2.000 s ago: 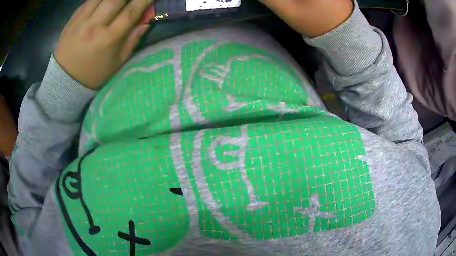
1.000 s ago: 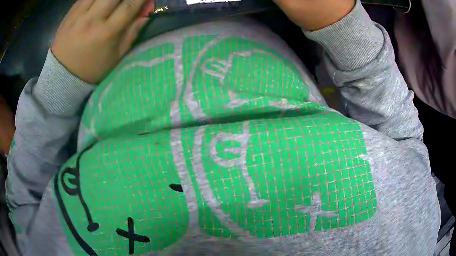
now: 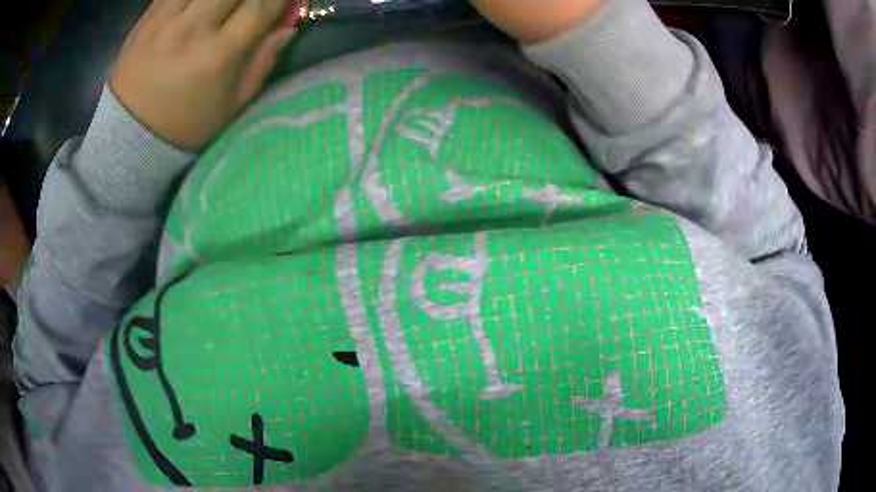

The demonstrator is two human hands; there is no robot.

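A dark flat electronic unit (image 3: 370, 10) shows only as a thin strip at the top edge, with small gold glints and a red patch at its left end. My left hand (image 3: 197, 67) is at the top left, its fingers at the unit's left end; the fingertips are cut off by the frame, so its grip cannot be told. My right hand (image 3: 543, 14) is at the top, right of the unit's visible strip; only the wrist and heel of the hand show, and its fingers are out of the picture.
My grey sweatshirt with green grid print (image 3: 538, 336) fills most of the view. The dark green bench (image 3: 72, 72) shows at the top left. Another person's sleeve (image 3: 831, 115) is at the right edge, and part of an arm is at the left edge.
My right hand and forearm have moved left, towards the unit. The unit has slid up, so less of it shows and its white label is out of view. My left hand has barely moved.
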